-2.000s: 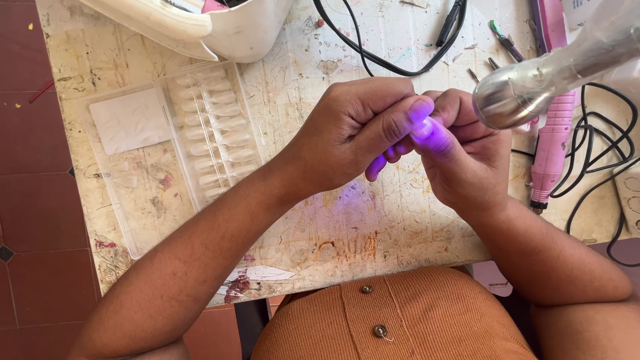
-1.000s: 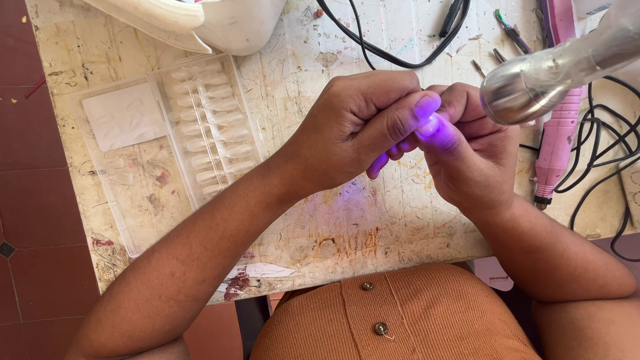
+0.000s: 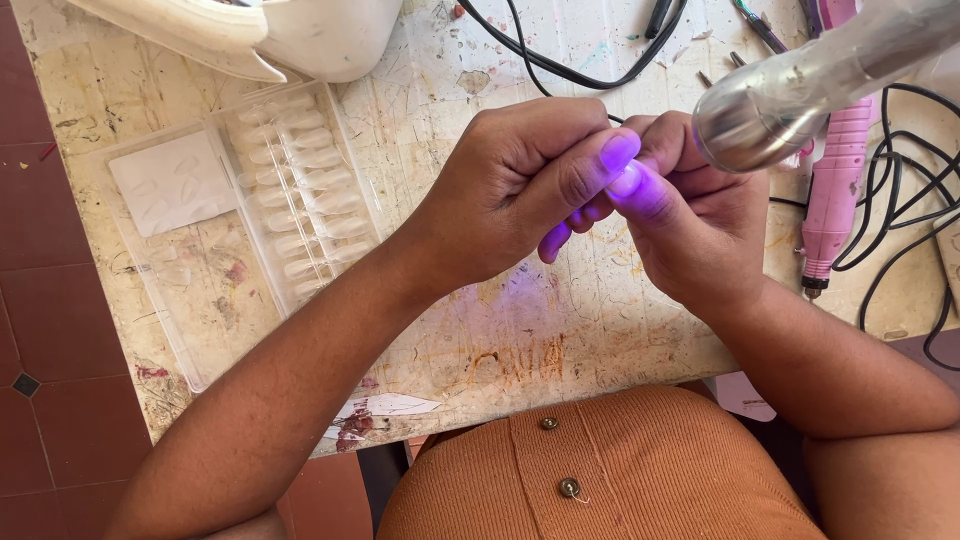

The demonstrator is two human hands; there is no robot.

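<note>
My left hand [image 3: 517, 187] and my right hand [image 3: 690, 217] meet above the table, thumb tips side by side. Violet light falls on both thumbs and on some fingertips of my left hand. A pale, glossy nail [image 3: 625, 180] shows on my right thumb, and my left thumb touches its edge. The metal head of a lamp [image 3: 742, 124] hangs just above my right hand's fingers. Whether a small thing is pinched between my fingers cannot be seen. At the left, an open clear plastic case of nail tips [image 3: 307, 195] lies on the table.
A pink electric nail drill [image 3: 840, 180] with black cables [image 3: 892, 157] lies at the right. A white plastic housing [image 3: 330, 37] stands at the back left, and slim tools [image 3: 759, 26] lie at the back right. A paper scrap [image 3: 394, 405] rests near the worn table's front edge [image 3: 420, 431].
</note>
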